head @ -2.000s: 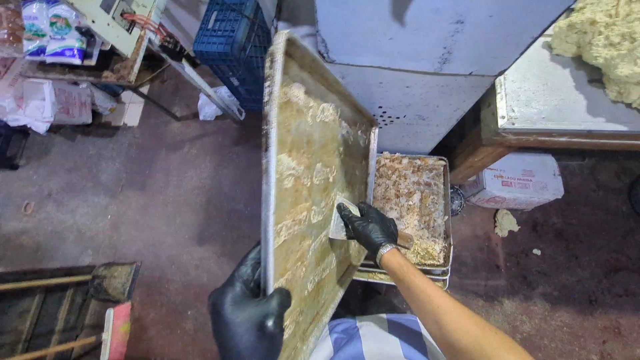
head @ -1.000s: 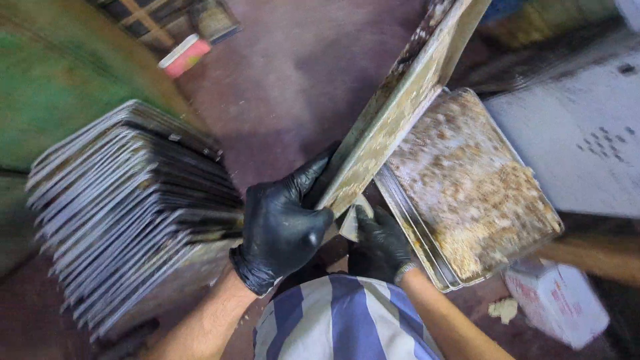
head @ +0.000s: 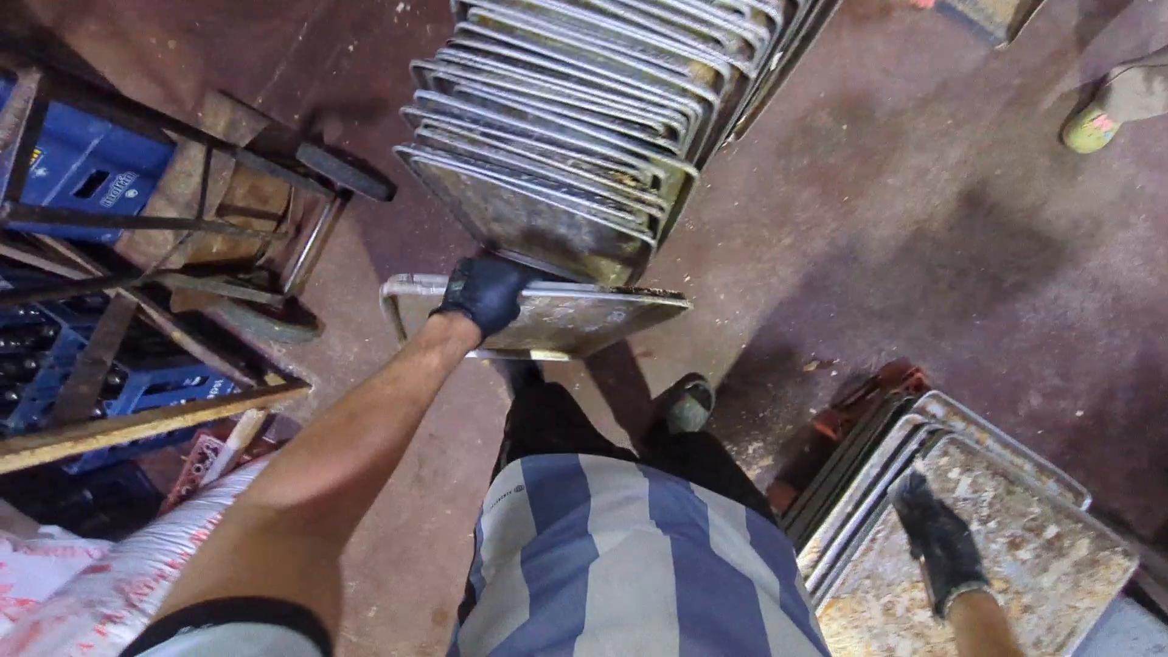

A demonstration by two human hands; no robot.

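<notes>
My left hand (head: 484, 294), in a black glove, grips the rim of a metal baking tray (head: 584, 327) that stands on edge. Just beyond it leans a long row of metal trays (head: 547, 214), also on edge. At the lower right my right hand (head: 938, 538), gloved in black too, is over a stack of trays whose top tray (head: 1031, 538) bears brown and pale crusted residue. Whether the right hand holds the scraper, or anything else, cannot be made out.
A metal frame (head: 201, 224) and blue plastic crates (head: 87, 173) stand at the left. White sacks with red print (head: 146, 566) lie at the lower left. Another person's shoe (head: 1090, 128) shows at the upper right. A reddish crate (head: 867, 401) is beside the tray stack.
The view has swung far round. The tray held up and worked with a scraper earlier is gone from between my hands. My hands have moved apart, the left to the tray row, the right over the stack.
</notes>
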